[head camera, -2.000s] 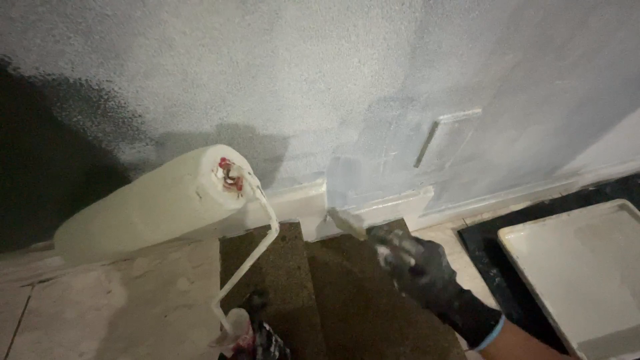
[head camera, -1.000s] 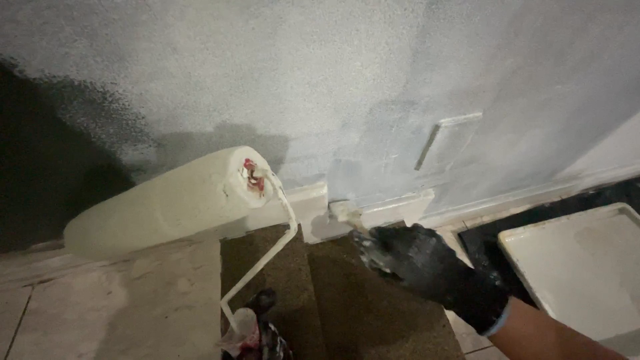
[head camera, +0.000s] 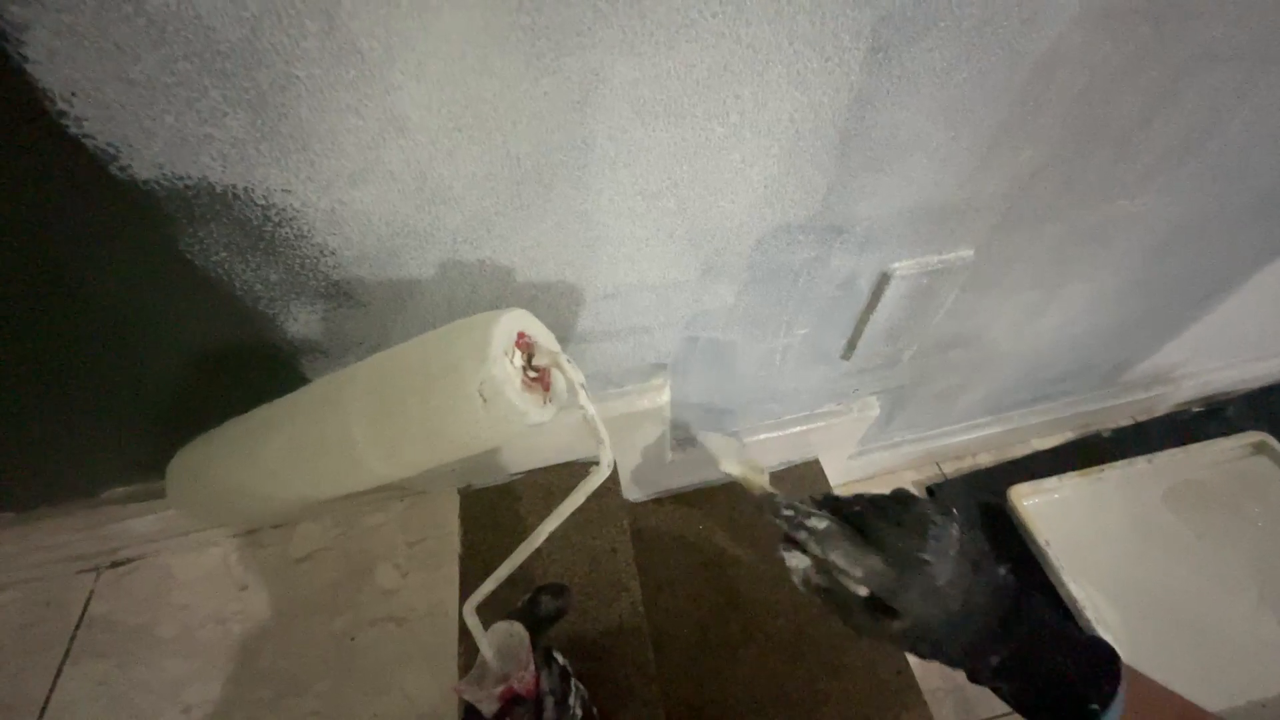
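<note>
My right hand (head camera: 890, 580), in a black glove smeared with paint, is closed on a paintbrush (head camera: 735, 462). Its blurred bristles are at the baseboard (head camera: 655, 425), at the foot of a wall (head camera: 680, 180) coated in pale paint. At the bottom edge my left hand (head camera: 545, 660), also in a dark glove and partly cut off, grips the handle of a paint roller. The wide, pale roller cover (head camera: 350, 425) is raised in front of the lower wall at the left, its wire frame bending down to the handle.
A paint tray (head camera: 1170, 560) with pale paint stands on a black surface at the right. Brown sheets (head camera: 740, 600) lie on the tiled floor (head camera: 330, 620) along the wall. A rectangular plate (head camera: 905, 305) painted over sits on the wall. Dark wall (head camera: 120, 300) shows at the left.
The roller has tipped a little and shifted within the view. My right hand with the paintbrush has moved slightly lower, away from the wall plate.
</note>
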